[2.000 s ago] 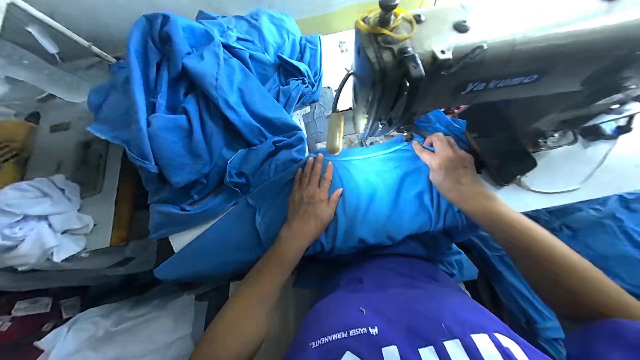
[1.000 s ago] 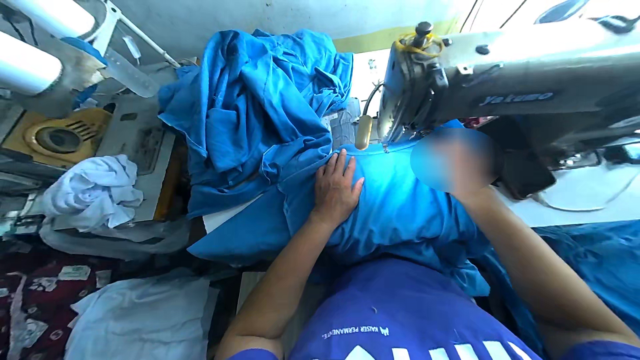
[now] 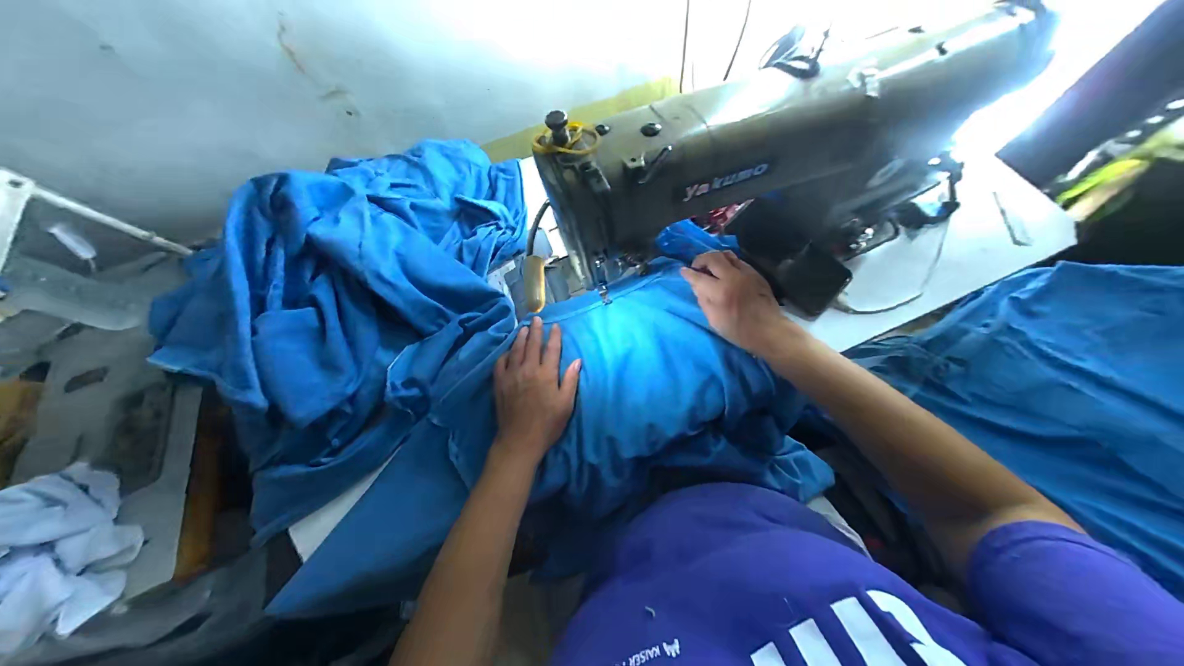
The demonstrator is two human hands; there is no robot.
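Blue fabric (image 3: 647, 379) lies across the bed of a Yakumo sewing machine (image 3: 777, 129), its seamed edge under the lit needle and presser foot (image 3: 603, 282). My left hand (image 3: 536, 384) rests flat on the cloth, left of and nearer to me than the needle, fingers slightly apart. My right hand (image 3: 735, 296) is at the cloth's edge right of the needle, its fingers bent onto the fabric; whether they pinch it is hard to tell. A tan handle-like piece (image 3: 535, 284) hangs left of the needle.
Bunched blue cloth (image 3: 342, 277) is heaped at the left of the table. A black object (image 3: 814, 277) sits beside the machine's base. More blue fabric (image 3: 1045, 370) spreads at the right. White cloth (image 3: 55, 546) lies on another machine at the far left, near a pale wall (image 3: 277, 83).
The view has shifted between frames. Both hands keep about the same places on the cloth beside the needle; nothing else has plainly changed.
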